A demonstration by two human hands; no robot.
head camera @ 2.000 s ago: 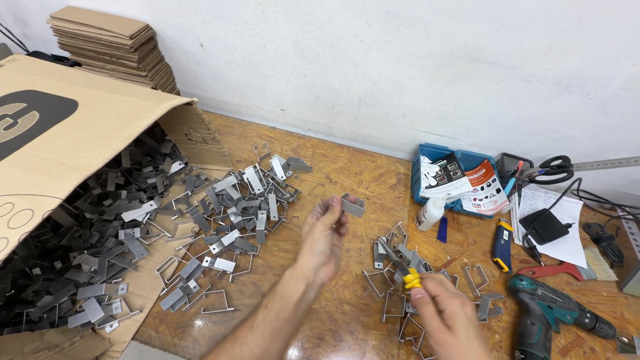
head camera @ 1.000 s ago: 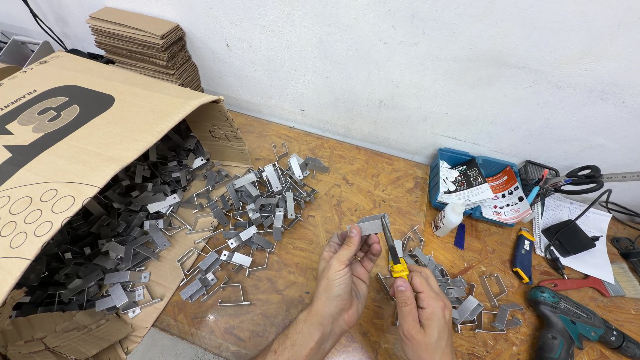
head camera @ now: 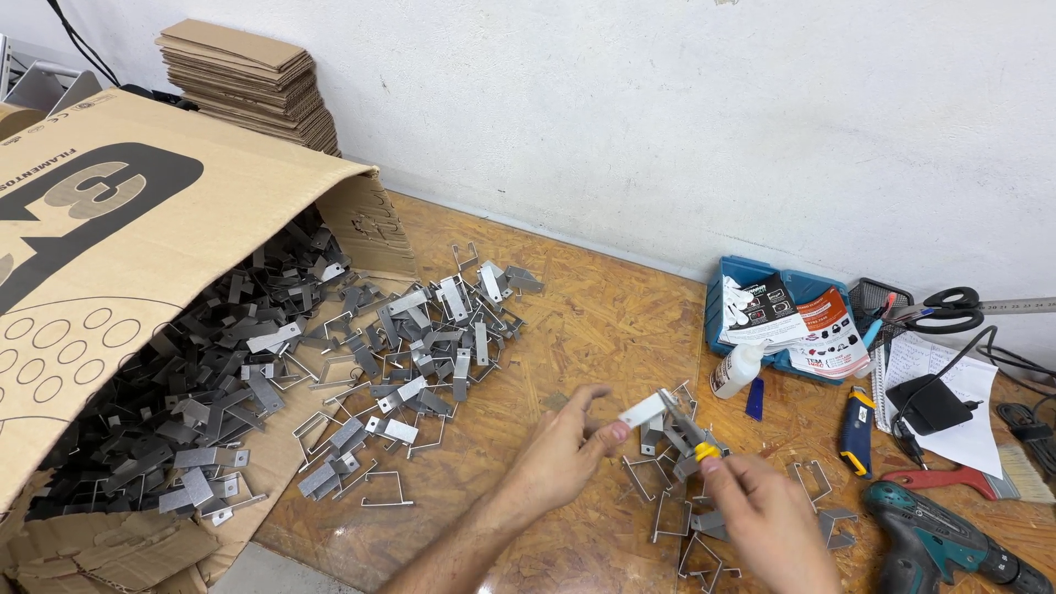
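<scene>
My left hand (head camera: 565, 450) pinches one end of a bent metal bracket (head camera: 643, 410) between thumb and fingers. In my right hand (head camera: 763, 511) is a hand tool with a yellow grip and metal jaws, seemingly pliers (head camera: 686, 425), whose tip meets the bracket's far end. Below and around the tool lies a smaller group of metal brackets (head camera: 672, 516), partly hidden by my right hand. Left of my hands, a larger heap of brackets (head camera: 429, 338) spreads over the wooden table, in front of a tipped cardboard box (head camera: 247, 190) full of darker-looking brackets.
Cardboard pieces (head camera: 239, 78) are stacked by the wall. At right are blue bins (head camera: 747, 268) with printed papers, a white bottle (head camera: 738, 369), scissors (head camera: 949, 309), a utility knife (head camera: 856, 433), a black adapter (head camera: 928, 404), a paintbrush (head camera: 949, 480) and a cordless drill (head camera: 940, 536).
The pliers' tip has stayed at the bracket since a second ago; two seconds ago it was apart from the held bracket. Both hands have shifted right over the smaller group.
</scene>
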